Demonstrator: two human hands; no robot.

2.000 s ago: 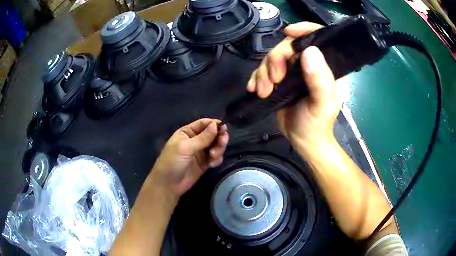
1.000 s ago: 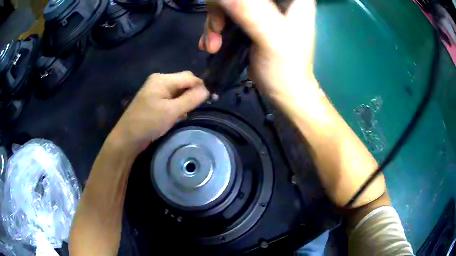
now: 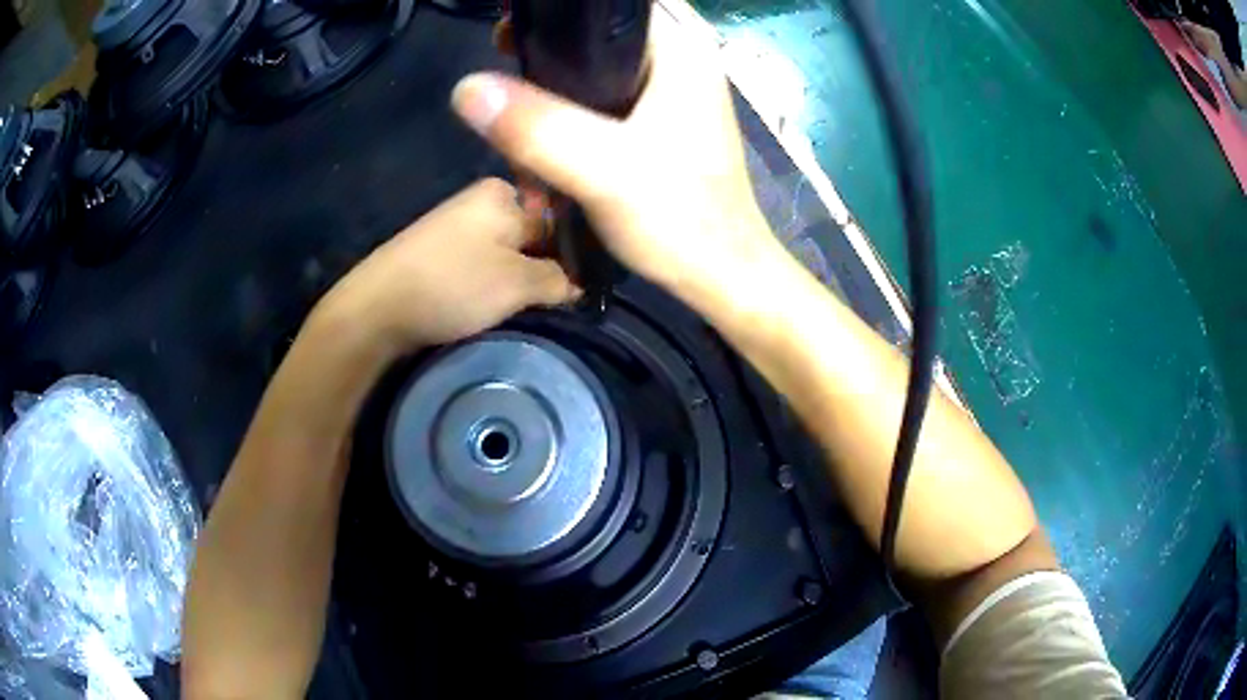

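Observation:
A loudspeaker driver lies face down with its silver magnet (image 3: 499,446) on top, its black rim inside a square black front panel (image 3: 766,574). My right hand (image 3: 622,171) is around the black corded electric screwdriver (image 3: 581,48), held upright with its nose down at the rim's upper edge. My left hand (image 3: 458,267) is beside the nose, fingertips together at the tip. Whether a screw is between them is hidden. The power cord (image 3: 919,274) hangs down across my right forearm.
Spare drivers (image 3: 164,62) stand at the upper left. A crumpled clear plastic bag (image 3: 96,533) lies at the lower left. A green-topped table (image 3: 1080,328) with red edging is on the right. A dark part (image 3: 1197,636) lies at the lower right.
The screwdriver has gone from slanted, over the mat, to upright at the driver's rim. My left fingers have moved with it to the rim. The view has shifted, with the driver now further left.

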